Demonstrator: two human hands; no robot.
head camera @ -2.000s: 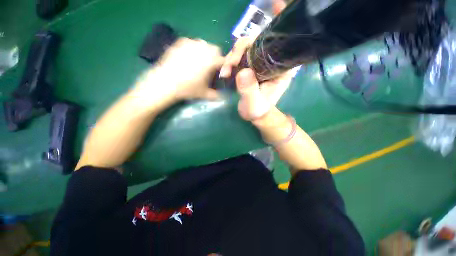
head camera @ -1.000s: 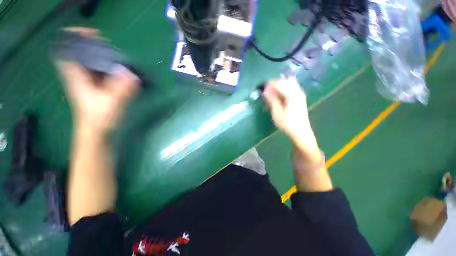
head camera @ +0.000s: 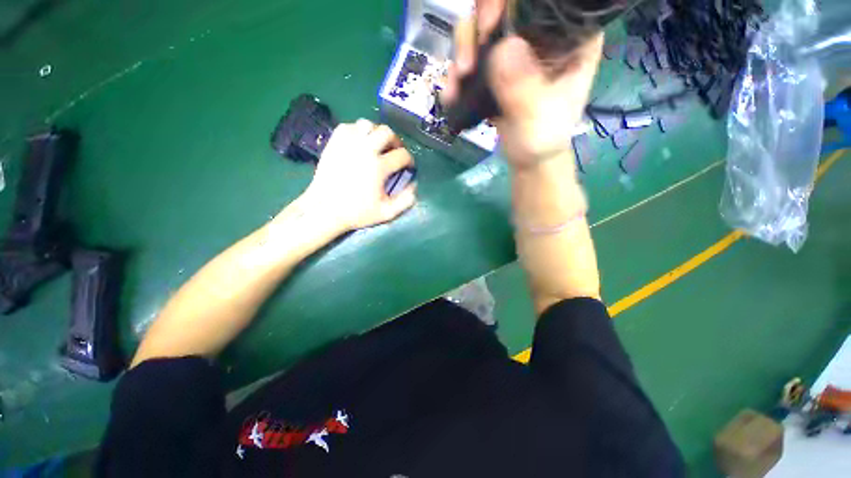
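Observation:
My left hand (head camera: 359, 173) is closed over a black battery grip (head camera: 303, 129) lying on the green bench. The grip's wide end shows to the left of the hand and a small dark end shows by the fingertips; the middle is hidden. My right hand (head camera: 541, 93) is wrapped around the large dark electric screwdriver (head camera: 569, 23) at the top centre. The driver is blurred and its bit cannot be made out. The screw feeder (head camera: 411, 77), a white-grey box with blue edges, stands just left of and partly behind the driver.
Several black battery grips (head camera: 91, 313) lie at the left. A pile of black cover plates (head camera: 700, 42) spreads over the upper right. A clear plastic bag (head camera: 770, 140) hangs at the right bench edge. A cardboard box (head camera: 749, 443) is at the lower right, beyond the floor's yellow line (head camera: 672, 278).
My left hand has moved right and down, and its grip now rests on the bench. My right hand has moved up from the bench edge and taken hold of the driver.

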